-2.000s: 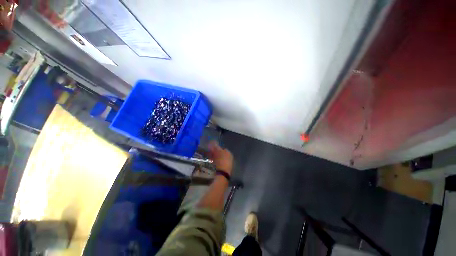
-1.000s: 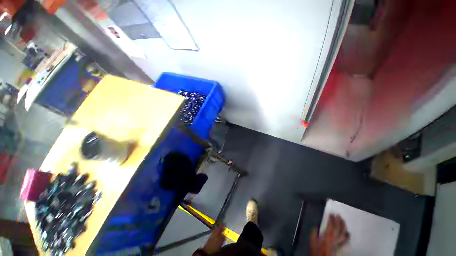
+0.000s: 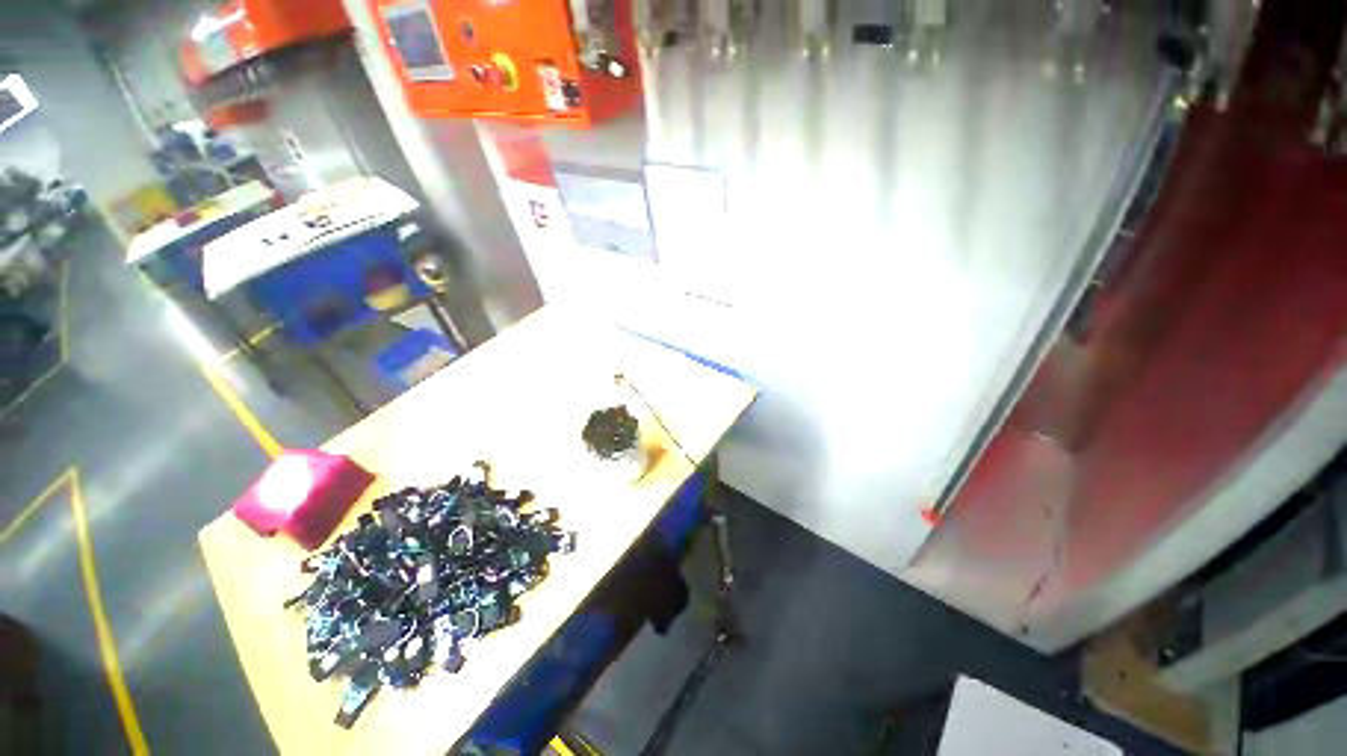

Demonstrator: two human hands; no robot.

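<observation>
A loose pile of small black-and-silver fittings [image 3: 421, 576] lies on the near part of the tan work table [image 3: 547, 377]. A pink box [image 3: 303, 496] stands behind the pile at the left. A jar with a crusted dark top [image 3: 612, 436] stands right of the pile. A thin brush or stick [image 3: 657, 420] lies slanting beside the jar, near the table's right edge. Neither of my hands is in the picture.
An orange control panel [image 3: 510, 59] is above, beside the grey-white wall [image 3: 872, 281] with papers [image 3: 609, 210]. Metal hangers run along the top. A pale stool seat [image 3: 1019, 724] is at bottom right. Other benches [image 3: 310, 234] stand at left.
The view has swung up and left, bringing the pile, control panel and hangers into view. Both my hands have left the picture. The blue crate is now mostly hidden behind the table.
</observation>
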